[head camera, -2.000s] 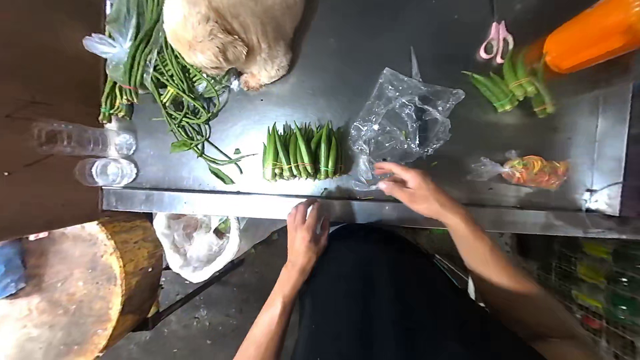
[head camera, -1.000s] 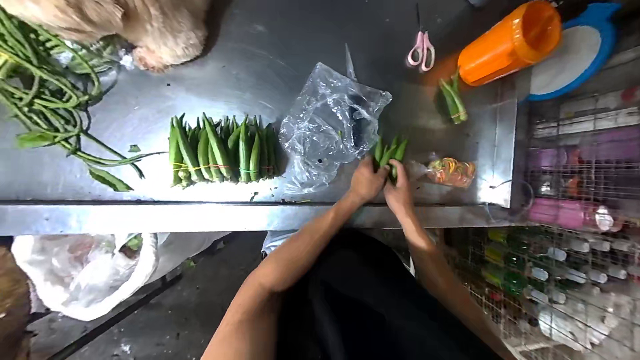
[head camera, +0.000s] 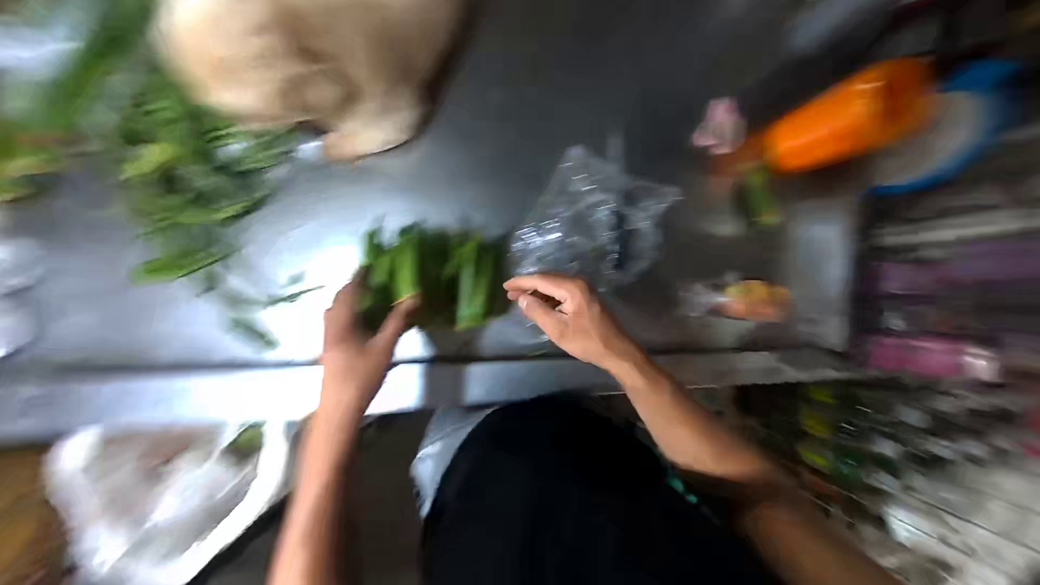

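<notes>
A row of banded okra bundles (head camera: 435, 276) lies near the front edge of the metal table. My left hand (head camera: 361, 333) is at the row's left end, thumb and fingers spread around the end bundle; blur hides how firmly it touches. Just right of the row is my right hand (head camera: 565, 313), fingers curled and thumb near the forefinger, with nothing visible in it. Behind that hand lies a crumpled clear plastic bag (head camera: 589, 219). A small bag of rubber bands (head camera: 756, 300) sits farther right, and a little okra (head camera: 760, 195) lies beyond it.
Long green beans (head camera: 187, 187) and a pale sack-like bundle (head camera: 317, 57) occupy the back left. Pink-handled scissors (head camera: 720, 126) and an orange container (head camera: 849, 114) are at the back right. A white plastic bag (head camera: 171, 496) hangs below the table's front edge (head camera: 203, 394).
Both hands have left the loose okra at the right, where they were together one second ago. They are now apart, at the two ends of the bundled row. The view has shifted left.
</notes>
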